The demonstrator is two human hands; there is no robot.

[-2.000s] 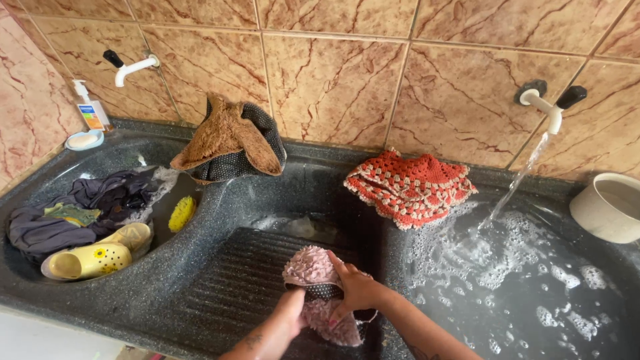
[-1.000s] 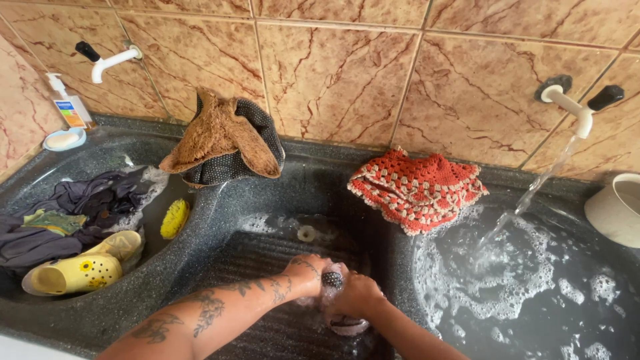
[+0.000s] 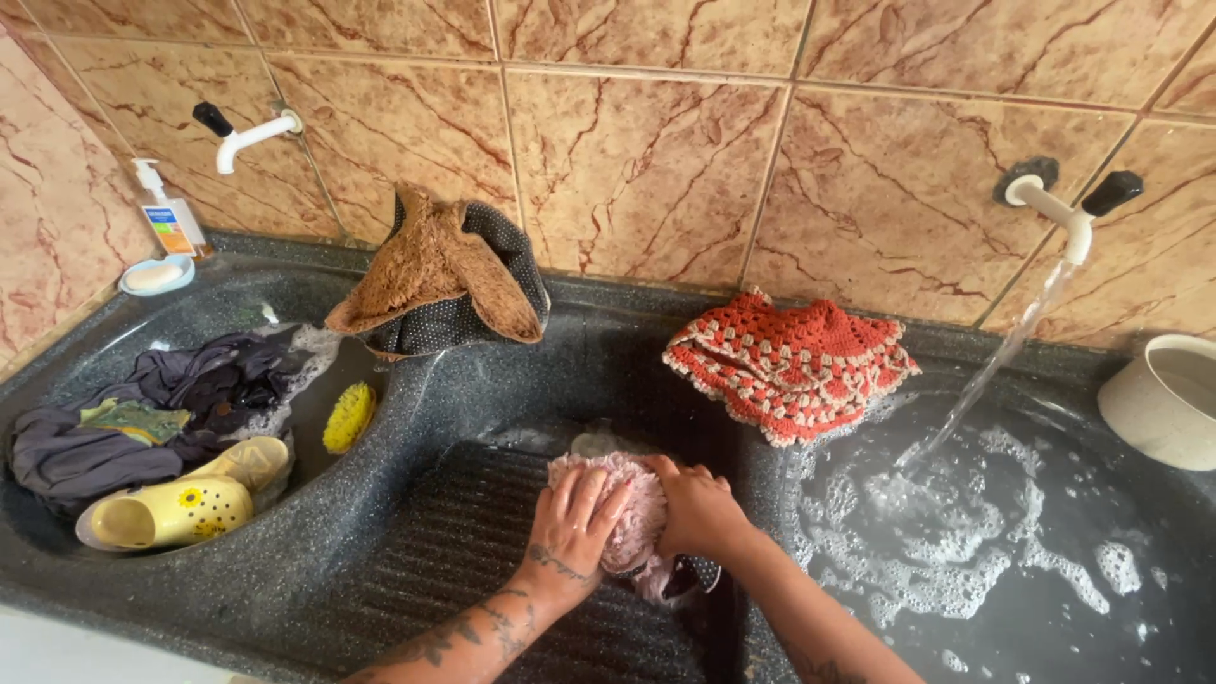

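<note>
A wet, fluffy pink cloth (image 3: pixel 622 503) with a dark dotted lining is bunched over the ribbed washboard (image 3: pixel 427 560) of the middle basin. My left hand (image 3: pixel 575 518) lies over its left side with the fingers spread on it. From the right, my right hand (image 3: pixel 698 508) grips its other side. A dark dotted edge sticks out under my right wrist. Behind the basin, a brown fluffy cloth with dotted lining (image 3: pixel 427 275) hangs over the rim. A red and cream crocheted piece (image 3: pixel 793 361) is draped on the rim at the right.
Water runs from the right tap (image 3: pixel 1054 204) into a basin of foamy water (image 3: pixel 950 560); a pale pot (image 3: pixel 1164 404) stands beside it. The left basin holds dark clothes (image 3: pixel 161 399), yellow clogs (image 3: pixel 180 508) and a yellow brush (image 3: pixel 350 418). A pump bottle (image 3: pixel 171 214) and soap dish (image 3: pixel 157 275) stand behind.
The pink cloth was squeezed small between my hands a second ago; now it is spread into a wider bundle with more pink showing. My left hand has moved from beside it to over it.
</note>
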